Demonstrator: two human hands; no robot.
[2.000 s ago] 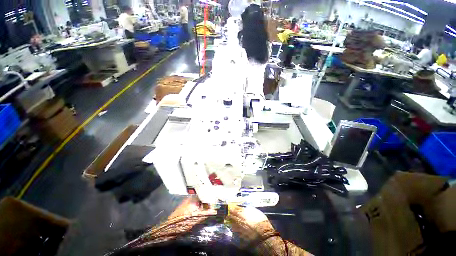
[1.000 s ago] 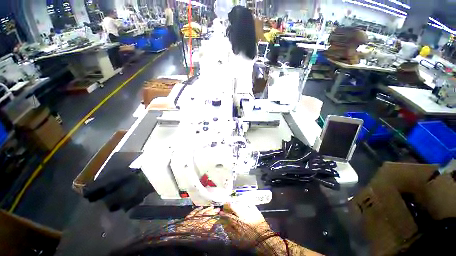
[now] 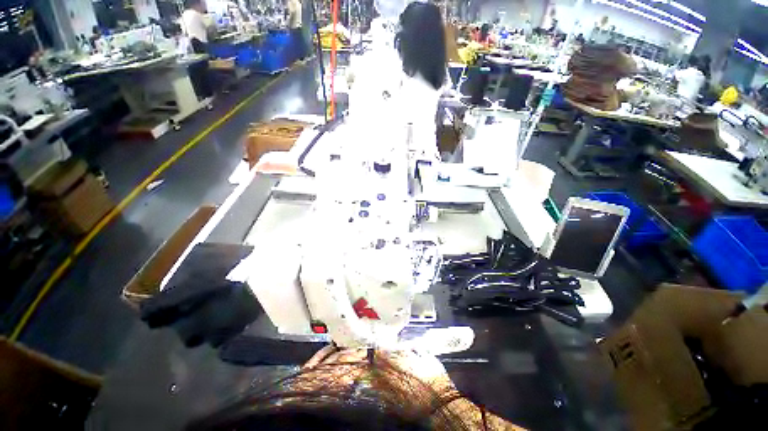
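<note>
The white sewing machine head [image 3: 370, 286] stands in the centre, overexposed, with a red mark. My left hand [image 3: 333, 362] and my right hand [image 3: 417, 367] are close together below it at the needle area, mostly hidden by hair. I cannot tell what the fingers grip. A flat dark band [image 3: 269, 350] lies on the table and runs toward my left hand. Black fabric panels [image 3: 202, 299] lie in a pile left of the machine. Black strips [image 3: 514, 282] with shiny lines lie tangled on the right. The white rounded bar [image 3: 442, 340] sticks out right of the needle area.
A grey-screened control panel [image 3: 587, 238] stands right of the strips. Open cardboard boxes are at the low right [image 3: 661, 353] and low left [image 3: 46, 383]. A narrow carton [image 3: 173, 252] lies along the table's left side. A person with long dark hair [image 3: 423, 50] is beyond the machine.
The dark band left of the needle shows more clearly than two seconds ago. The view has shifted slightly. My hands stay near the needle area.
</note>
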